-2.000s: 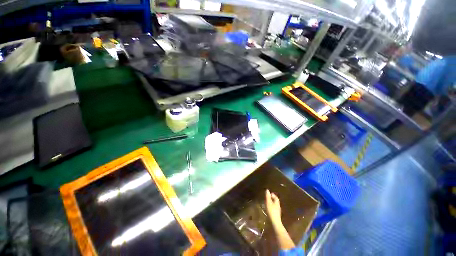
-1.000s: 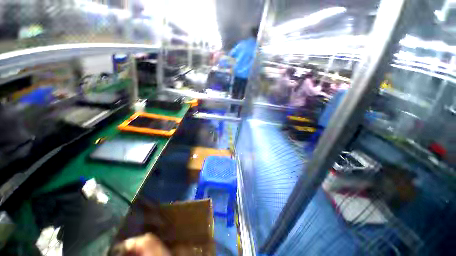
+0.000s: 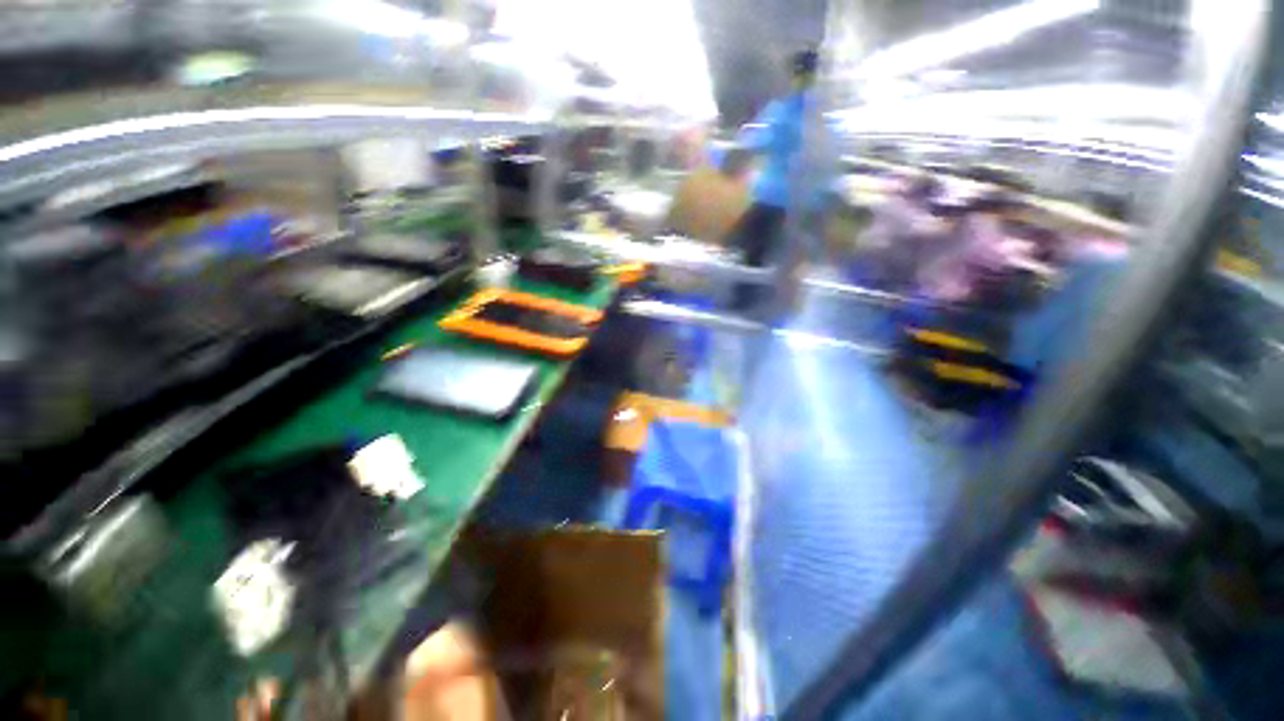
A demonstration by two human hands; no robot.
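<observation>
The frame is strongly blurred. My right hand [image 3: 448,679] shows at the bottom edge, cut off, beside the open brown cardboard box [image 3: 580,585]; whether it holds anything is not clear. A small skin-coloured patch [image 3: 259,699] at the bottom edge further left looks like my left hand's fingertips; the rest is out of the picture. Clear film [image 3: 599,690] glints in the box. On the green bench, white crumpled wipes [image 3: 256,597] lie on and beside a dark panel [image 3: 303,500], with another wipe [image 3: 386,466] at its far edge.
A pale-faced panel [image 3: 458,380] and an orange jig [image 3: 524,321] lie farther along the bench. A blue stool [image 3: 683,486] stands right of the bench, behind the box. A metal post [image 3: 1035,493] crosses the right side. A person in blue [image 3: 777,155] stands far back.
The view has swung right along the line, then slightly back left in the last second. My right hand, earlier over the box, now shows at the bottom edge. A fingertip patch has appeared left of it.
</observation>
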